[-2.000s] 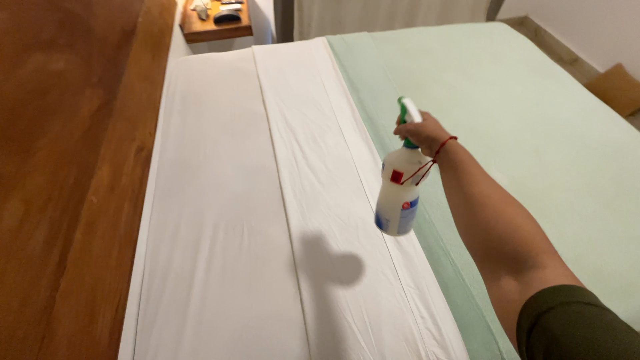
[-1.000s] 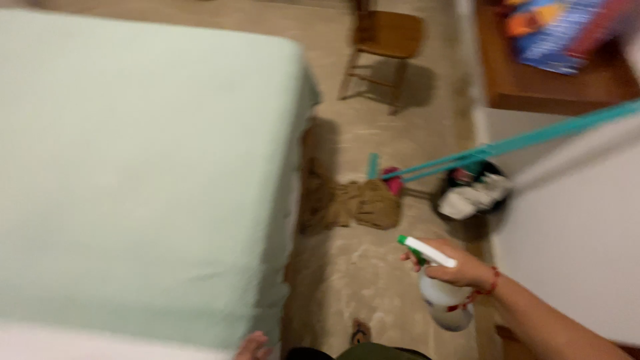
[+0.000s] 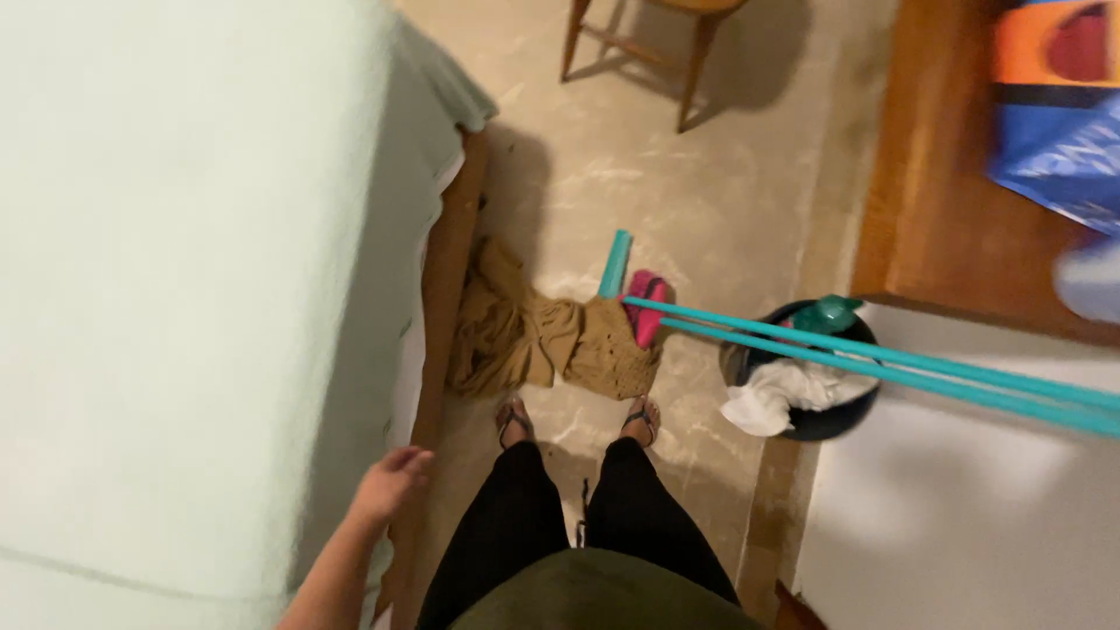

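My left hand (image 3: pixel 395 484) hangs beside the edge of the bed with its pale green bedspread (image 3: pixel 219 262); its fingers are loosely curled and I see nothing held in them. My right hand is out of view, and so is the spray bottle. A crumpled brown cloth (image 3: pixel 516 337) lies on the floor in front of my feet. At its right side are a pink broom head (image 3: pixel 647 306) and a short teal piece (image 3: pixel 616 262). Two long teal poles (image 3: pixel 787 341) slant from there to the right, over a dark bin (image 3: pixel 827 424) with a white cloth or bag (image 3: pixel 787 394) and a green plastic bottle (image 3: pixel 827 313).
A wooden chair (image 3: pixel 691 52) stands farther ahead on the floor. At the right, a wooden surface (image 3: pixel 945 227) holds a blue and orange plastic package (image 3: pixel 1059 131). The wooden bed frame (image 3: pixel 451 254) runs along my left side, and a white wall (image 3: pixel 945 525) is at the right.
The spray bottle and my right hand, seen in both earlier frames, have left the view. More of my left hand shows now. The view has swung from the bed down to the floor.
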